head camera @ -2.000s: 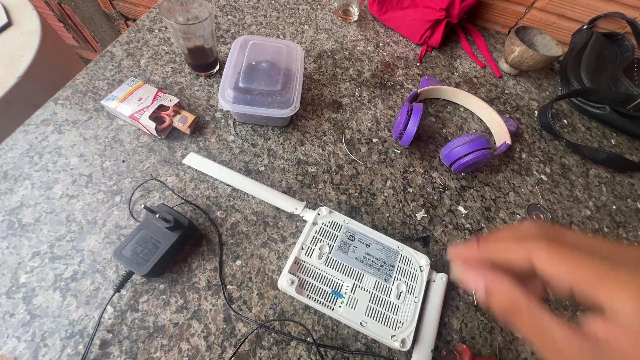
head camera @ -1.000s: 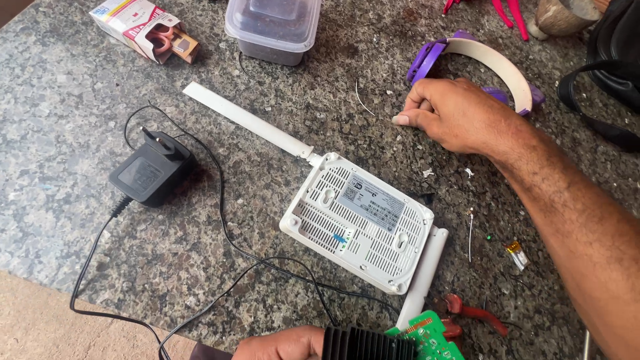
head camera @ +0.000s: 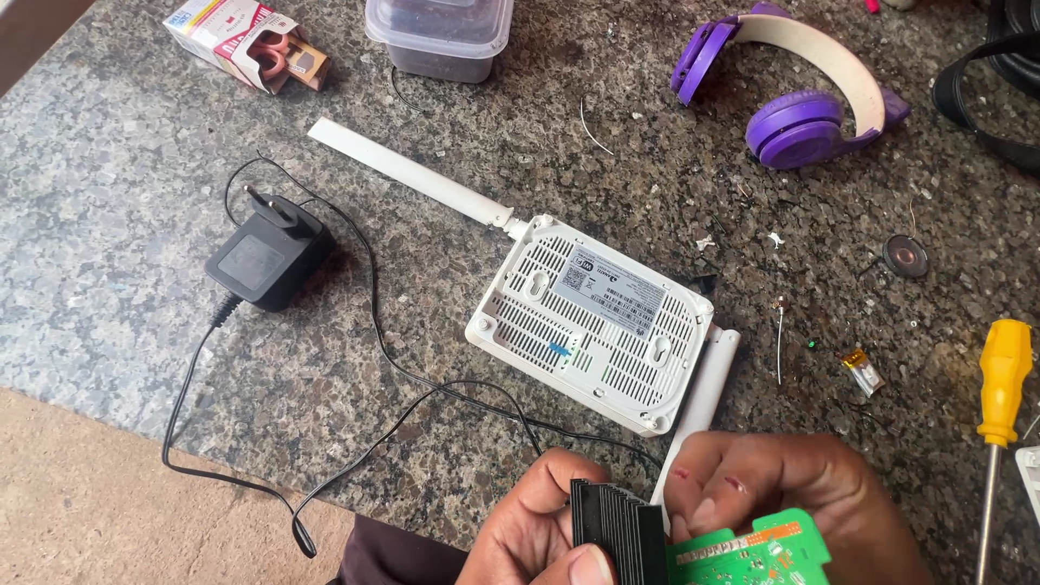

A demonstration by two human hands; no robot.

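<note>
At the bottom centre, my left hand (head camera: 540,528) grips a black finned heat sink (head camera: 619,532), thumb on its near side. A green circuit board (head camera: 751,556) adjoins the heat sink on the right. My right hand (head camera: 780,479) is curled at the board's upper edge, fingertips close to the heat sink; whether it pinches something there is hidden. Beyond both hands, a white Wi-Fi router (head camera: 593,325) lies underside up, one antenna (head camera: 414,175) stretched to the upper left and the other (head camera: 707,390) running down behind my right hand.
Left of the router lies a black power adapter (head camera: 268,252) with its cable. Farther back are a box (head camera: 236,41) holding scissors, a lidded plastic container (head camera: 439,41) and purple headphones (head camera: 796,130). On the right are a small speaker (head camera: 906,256), a small battery (head camera: 863,374) and a yellow-handled screwdriver (head camera: 1005,382).
My right hand has come back from beside the headphones to the circuit board. My left hand still holds the heat sink, now farther into view. The view has shifted.
</note>
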